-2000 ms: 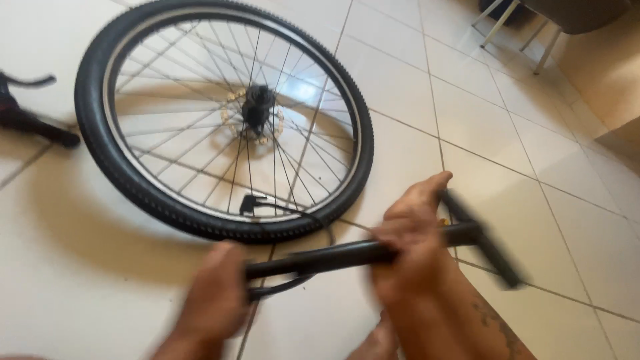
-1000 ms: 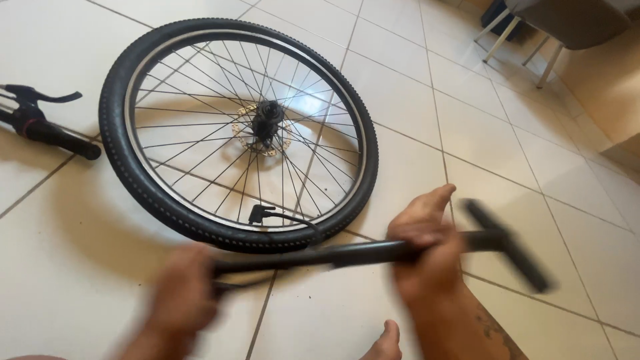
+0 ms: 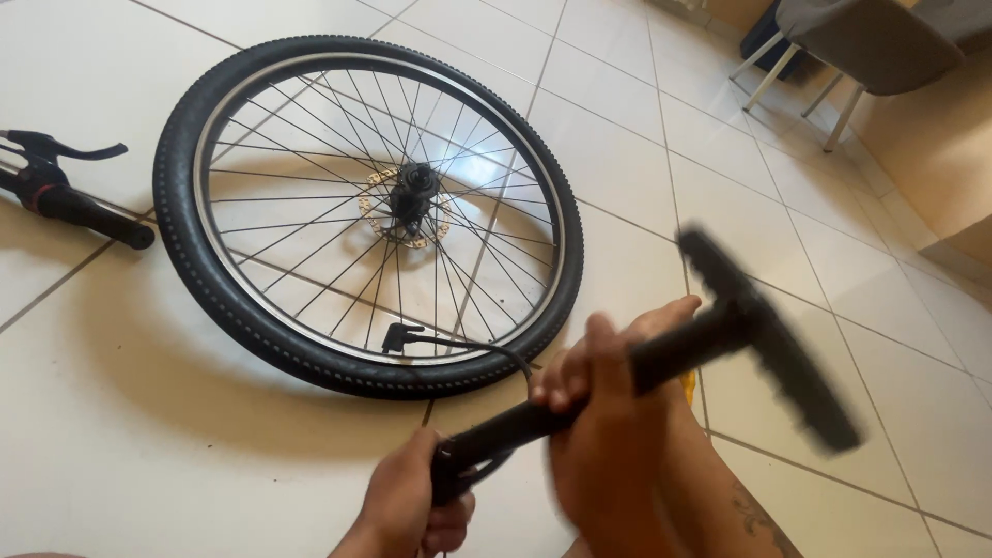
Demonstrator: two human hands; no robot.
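A black bicycle hand pump [image 3: 535, 418] slants across the lower middle, its T-shaped end [image 3: 767, 341] at the upper right, blurred. My left hand [image 3: 426, 496] is closed around its lower left end. Farther up, my right hand [image 3: 604, 411] wraps the tube, partly blurred. A thin black hose [image 3: 480, 346] runs from the pump to a black valve head [image 3: 403, 338] at the near inner edge of the rim. The bicycle wheel [image 3: 182, 225] lies on the floor beyond my hands, with a knobbly black tyre, dark spokes, a disc rotor [image 3: 373, 213] and a black hub [image 3: 415, 194].
At the left edge, a handlebar grip [image 3: 97, 217] and brake lever [image 3: 85, 149] lie by the tyre. A bare foot [image 3: 659, 318] and tattooed lower leg [image 3: 728, 496] are behind the pump. A grey chair [image 3: 868, 46] stands at the upper right on the tiled floor [image 3: 775, 256].
My left hand has moved right, closer to my right hand. The pump now slants more steeply, its T-shaped end higher. The valve head stays at the rim.
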